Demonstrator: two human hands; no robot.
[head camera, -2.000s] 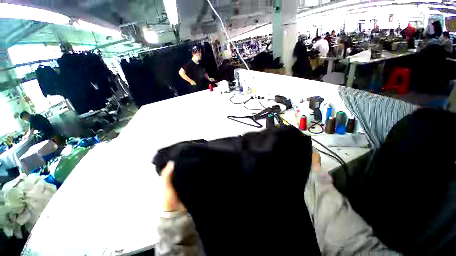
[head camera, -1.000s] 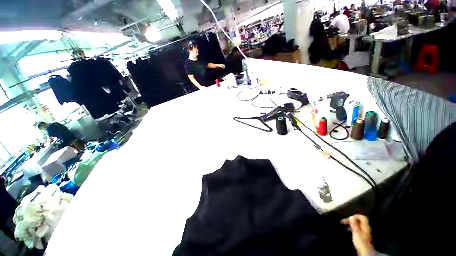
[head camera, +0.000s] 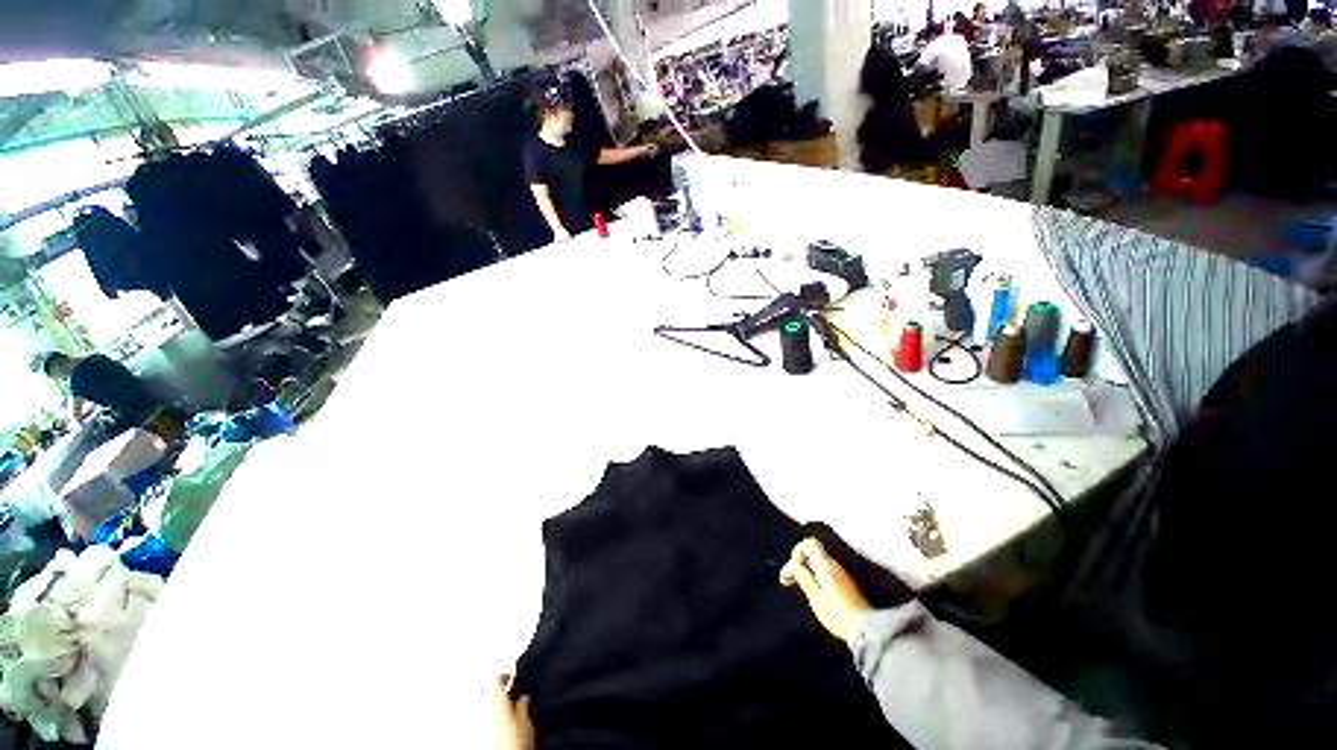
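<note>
A black sleeveless garment (head camera: 667, 586) lies flat on the white table (head camera: 352, 513), its collar end pointing away from me and its lower part cut off by the bottom edge. My left hand (head camera: 512, 715) is at the garment's left edge, cut off by the bottom of the picture; its grip cannot be made out. My right hand (head camera: 824, 583) is over the garment's right armhole side, with fingers bent together. I cannot tell if it pinches cloth or a small thing.
A black hanger (head camera: 719, 346), a black cone (head camera: 795, 347), a red spool (head camera: 909, 347), more spools, a dark pistol-shaped tool (head camera: 953, 287) and cords lie at the back right. Striped cloth (head camera: 1158, 315) drapes the right edge. A person (head camera: 560, 169) stands beyond the table.
The garment, held up at first, now lies flat. My right hand has moved left from beyond the table edge onto the garment. My left hand has come into view at the garment's left edge.
</note>
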